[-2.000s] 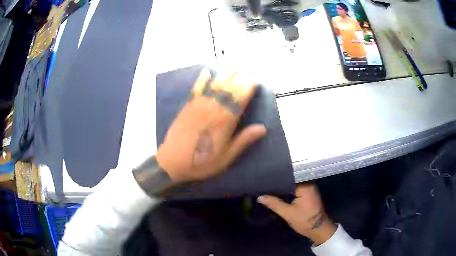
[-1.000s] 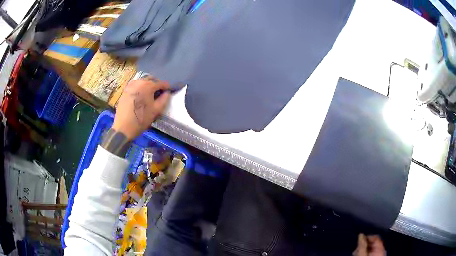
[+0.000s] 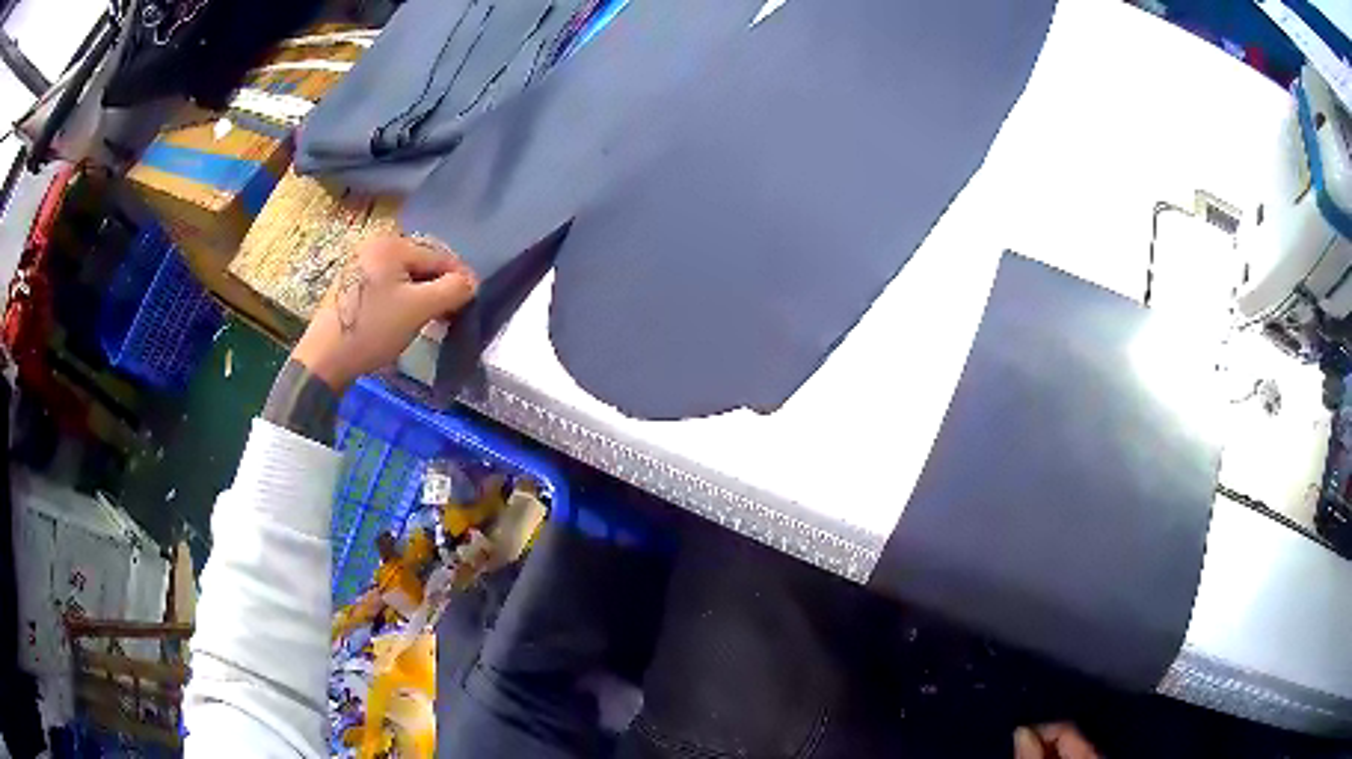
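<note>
A dark grey-blue cloth panel (image 3: pixel 1075 475) lies under the lit sewing machine head (image 3: pixel 1287 223) and hangs over the table's front edge. Long dark panels with a rounded end (image 3: pixel 741 223) lie on the white table (image 3: pixel 845 445). My left hand (image 3: pixel 389 301) pinches a corner of a dark panel at the table's left front edge, and a flap of it is folded over beside the fingers. My right hand (image 3: pixel 1056 741) is cut off by the bottom edge of the picture, below the cloth panel; only fingertips show.
A blue plastic basket (image 3: pixel 445 423) with yellow and white scraps stands below the table edge. Cardboard boxes (image 3: pixel 208 163) and folded dark cloth (image 3: pixel 430 89) are at the upper left. Another blue basket (image 3: pixel 156 304) stands farther left. A dark-clothed lap (image 3: pixel 741 638) is below the table.
The view has swung left. My left hand has left the cloth panel by the machine and pinches the corner of a long panel; its flap is lifted and folded compared with one second ago.
</note>
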